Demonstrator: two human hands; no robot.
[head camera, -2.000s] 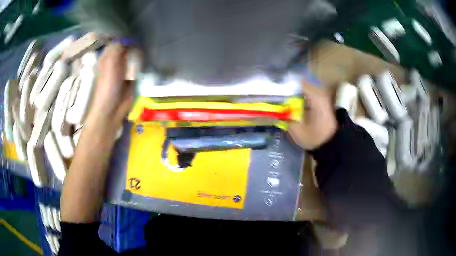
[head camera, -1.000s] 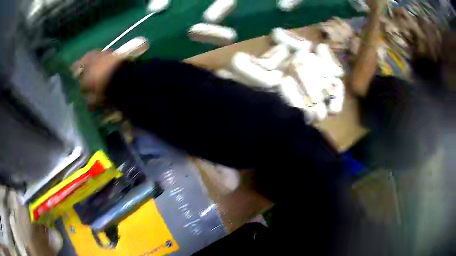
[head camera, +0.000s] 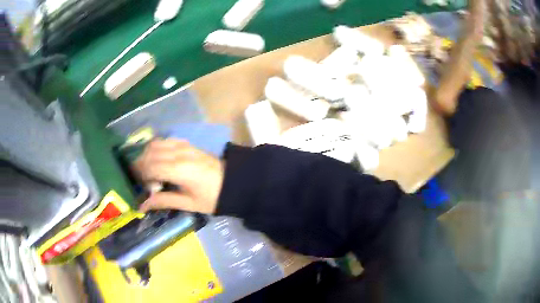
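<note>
My right hand (head camera: 180, 177), in a black sleeve, is over the right end of the dark fixture (head camera: 127, 237), beside the machine. Its fingers are curled downward. A small pale spot shows between thumb and fingers; I cannot tell if it is something held. The fixture has a shiny blue-grey bar (head camera: 157, 239) across its front. The grey machine (head camera: 38, 148) fills the left side, with a yellow and red warning label (head camera: 83, 232) at its lower edge. A blue-grey pad (head camera: 198, 137) lies behind my hand. My left hand is not in view.
White plastic housings (head camera: 355, 94) are piled on brown cardboard (head camera: 228, 89). More lie on the green conveyor (head camera: 195, 21) at the back. A yellow and grey printed sheet (head camera: 177, 275) lies in front. Another person's forearm (head camera: 462, 65) shows at upper right. Housings show at lower left.
The view has swung to the right. My right hand has come back from the conveyor side to the fixture. My left hand has left the picture.
</note>
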